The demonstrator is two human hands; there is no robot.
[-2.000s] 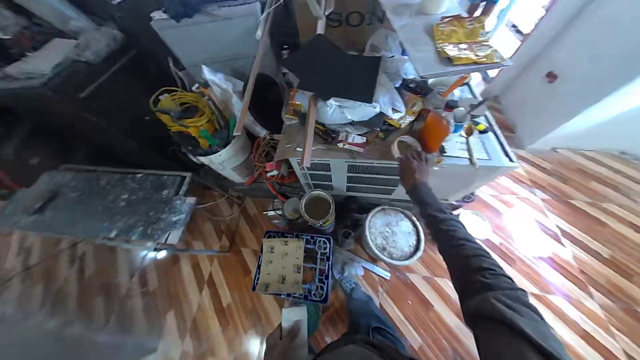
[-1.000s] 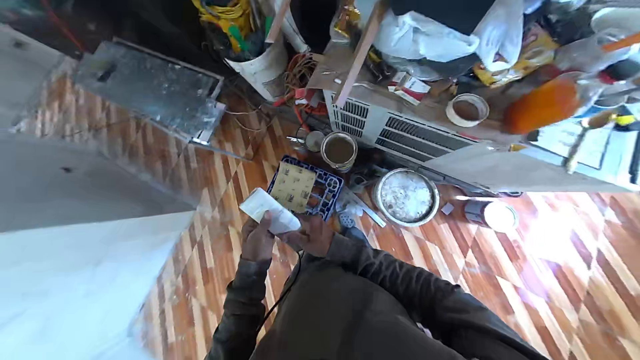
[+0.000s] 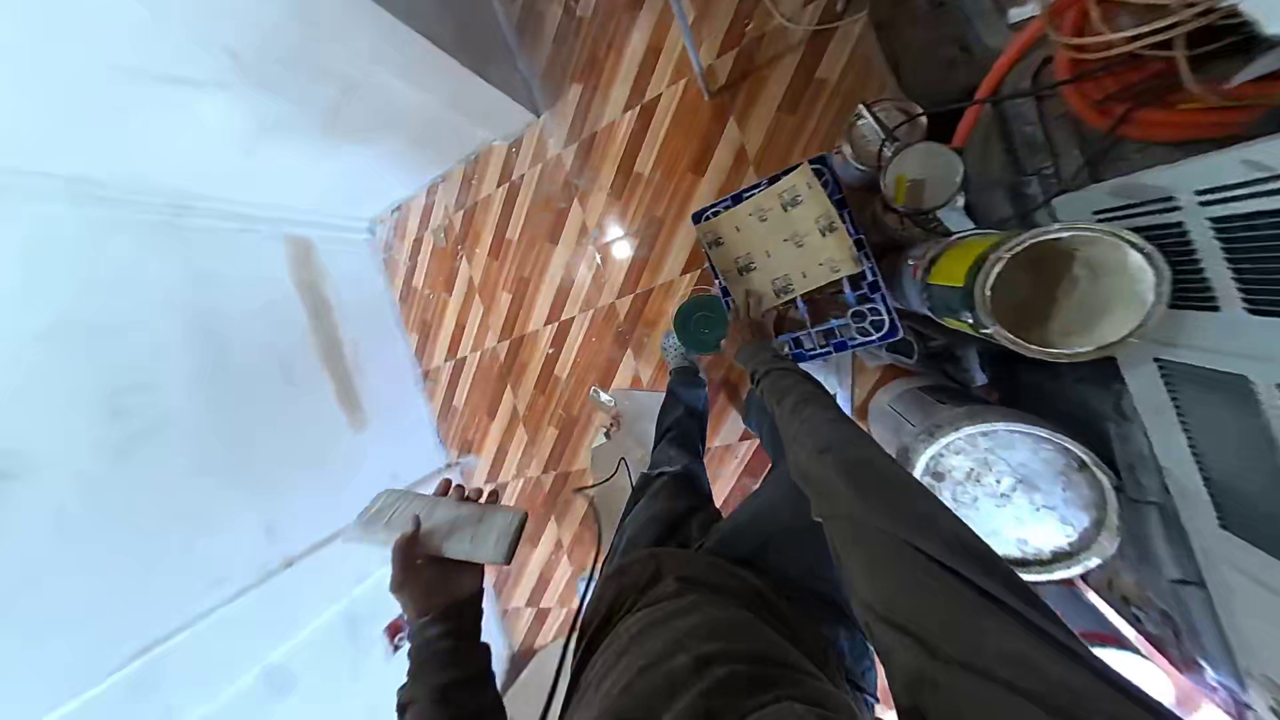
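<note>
My left hand grips a pale, flat block, thumb on one face and fingers behind it, beside the white wall. My right hand is low at the near edge of a printed tan sheet, which lies on a blue plastic crate. Its fingertips meet the sheet's edge; whether they pinch it cannot be told. Just left of that hand is a round green container or lid.
Right of the crate stand an open can and a bucket with a whitish top. Smaller cans and an orange hose lie beyond. A dark cable runs along the floor by my legs. A vented white panel is at right.
The view has swung toward the wall. My hands, together at the pale block a second ago, are now apart: the left has it near the wall, the right is at the sheet on the crate.
</note>
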